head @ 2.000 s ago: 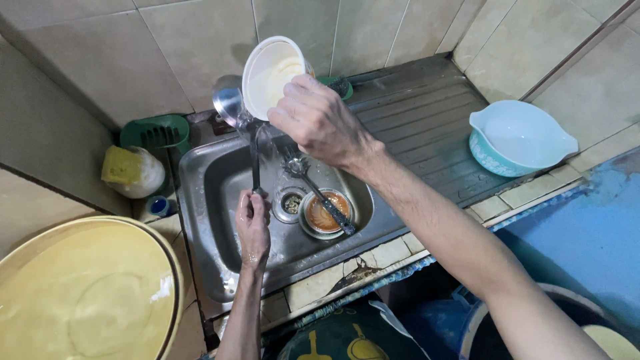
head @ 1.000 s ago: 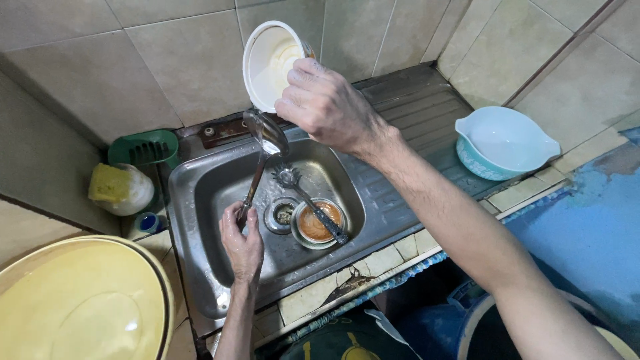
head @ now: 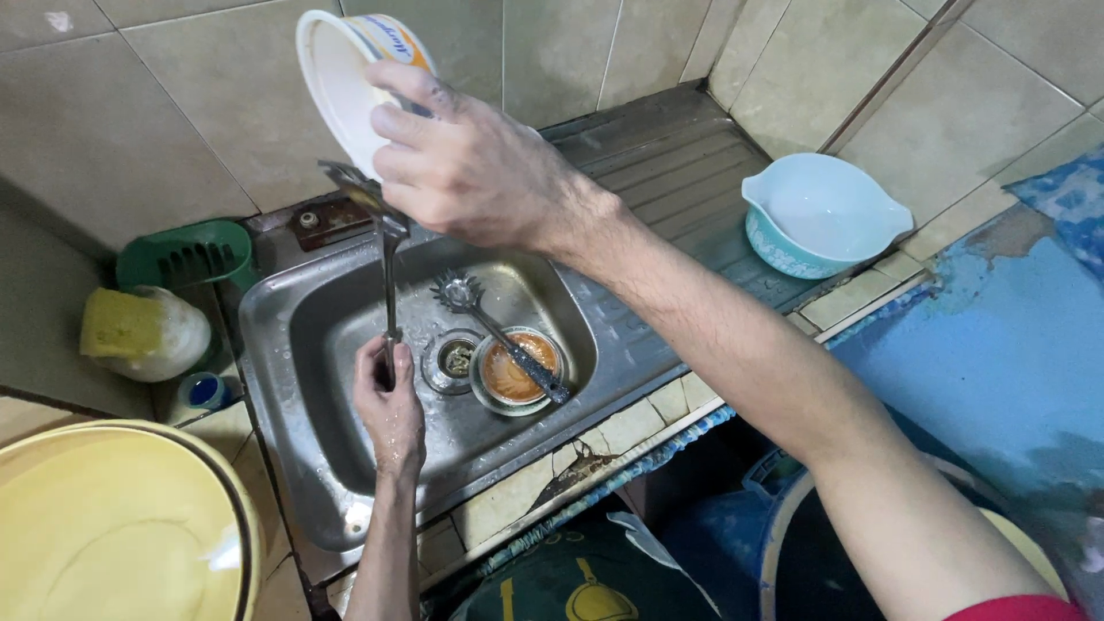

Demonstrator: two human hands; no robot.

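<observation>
My left hand [head: 390, 405] grips the handle of a metal ladle [head: 390, 285] over the sink basin; the ladle's head is up by the tub, partly behind my right hand. My right hand [head: 466, 164] holds a white plastic margarine tub [head: 332, 95] tilted on its side above the ladle's head. In the stainless steel sink [head: 336, 336], a spaghetti server [head: 496, 323] lies across a small round bowl [head: 517, 366] with an orange inside. Beside the bowl, the drain strainer [head: 448, 360] holds bits of food.
A turquoise bowl [head: 824, 216] stands on the ribbed drainboard [head: 681, 172]. At the left are a green plastic basket [head: 185, 254], a yellow sponge [head: 121, 323] on a white container, a blue cap [head: 204, 391] and a large yellow basin [head: 112, 526]. A blue barrel [head: 724, 535] stands below the counter at right.
The ladle has turned in my left hand, so its head now shows edge-on. The tub in my right hand has tipped further onto its side.
</observation>
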